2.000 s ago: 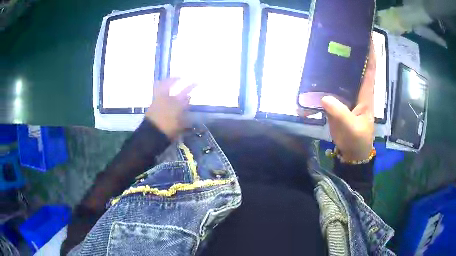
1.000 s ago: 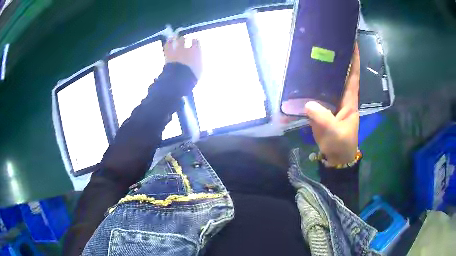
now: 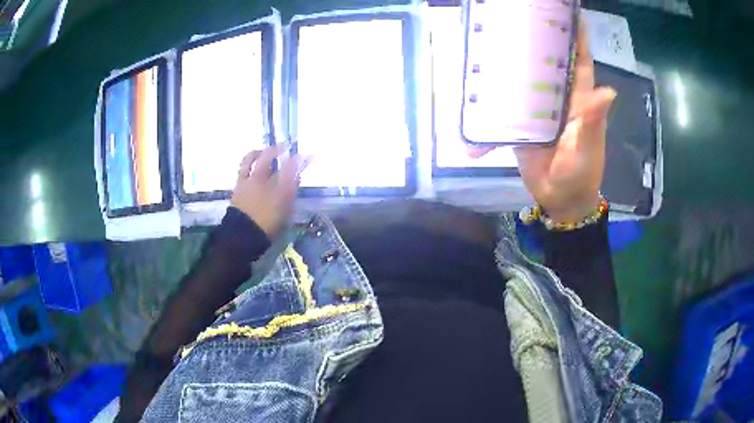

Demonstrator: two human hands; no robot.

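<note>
My right hand [image 3: 570,157] holds a smartphone [image 3: 519,74] with a pale pinkish screen above the right part of the row. The phone partly hides a white-screened tablet [image 3: 448,107]. My left hand [image 3: 269,186] has its fingers apart at the lower edges of two more white-screened tablets, the middle one [image 3: 351,99] and the one left of it [image 3: 223,111]; whether it touches a screen I cannot tell. The leftmost tablet [image 3: 135,140] shows blue and orange bands. The tablets lie in whitish sleeves.
A dark tablet [image 3: 630,140] lies at the right end, with a white sheet [image 3: 610,37] behind it. The row lies on a dark-green bench [image 3: 58,165]. Blue bins [image 3: 70,277] stand below at left and more blue bins [image 3: 719,355] at lower right.
The phone now shows a pale screen instead of a dark one with a green block. My left hand has moved down toward me. The leftmost tablet now shows colour bands instead of white.
</note>
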